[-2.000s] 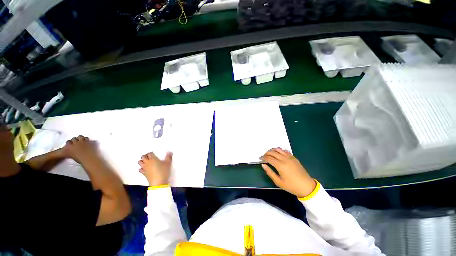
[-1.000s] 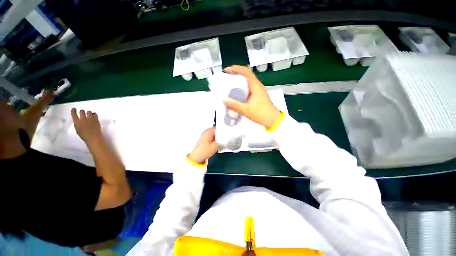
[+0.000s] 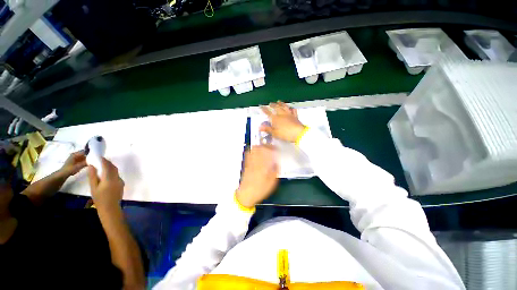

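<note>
A white moulded tray (image 3: 297,158) lies on the bench in front of me, partly under both hands. A grey patch of the white device (image 3: 265,135) shows in its left part, between my hands. My right hand (image 3: 283,123) lies on the tray's upper left part, fingers at its far edge, over the device. My left hand (image 3: 258,174) is blurred at the tray's left edge, below the device. Whether either hand grips the device or only presses on it cannot be told.
Filled trays (image 3: 329,55) stand in a row on the green belt (image 3: 170,90). A tall stack of nested trays (image 3: 459,130) stands at the right. White bench covering (image 3: 181,156) lies at the left. A seated person in black (image 3: 62,243) holds a white device (image 3: 96,152) there.
The device my right hand held above the tray is now down in the tray's left part. My left hand has moved right and inward. The person at the left now holds a device.
</note>
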